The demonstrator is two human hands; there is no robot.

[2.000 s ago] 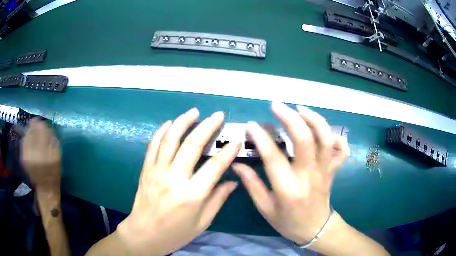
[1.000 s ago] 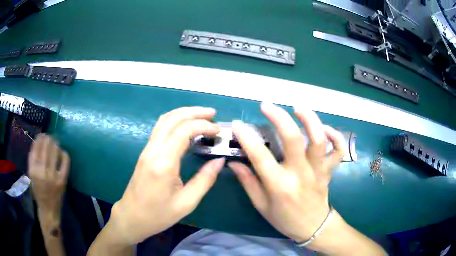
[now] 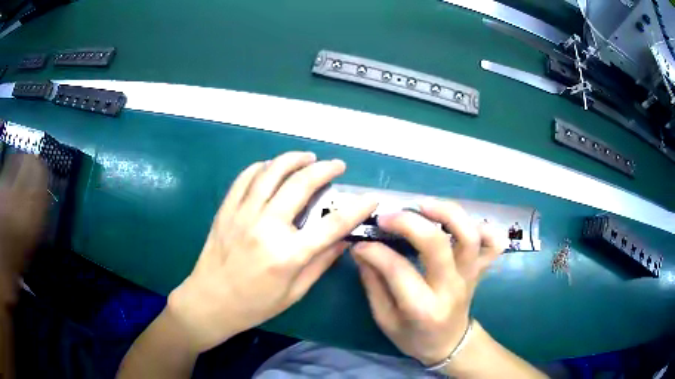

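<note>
A long strip housing (image 3: 524, 222) lies on the green bench in front of me, pale under glare, with dark square openings at both ends. My left hand (image 3: 270, 237) is over its left part, thumb and index finger at the front edge near the middle. My right hand (image 3: 425, 277) is over its middle, fingers bent and fingertips close together at an opening. Both hands touch the housing. Whether a small part is between my right fingertips cannot be seen. Small copper-coloured parts (image 3: 562, 260) lie in a loose pile right of the housing.
Stacked housings (image 3: 623, 243) stand at the right. Slim housings (image 3: 396, 81) lie on the green belt beyond the white stripe (image 3: 296, 118). Dark housings (image 3: 90, 99) sit at its left end. Another person's blurred hand (image 3: 22, 207) is at far left by a stack. Metal guide arms (image 3: 522, 76) are upper right.
My right fingers have bent inward and uncovered the housing's right end. My left thumb and index finger have moved to the right, towards my right fingertips. The other person's hand has moved left.
</note>
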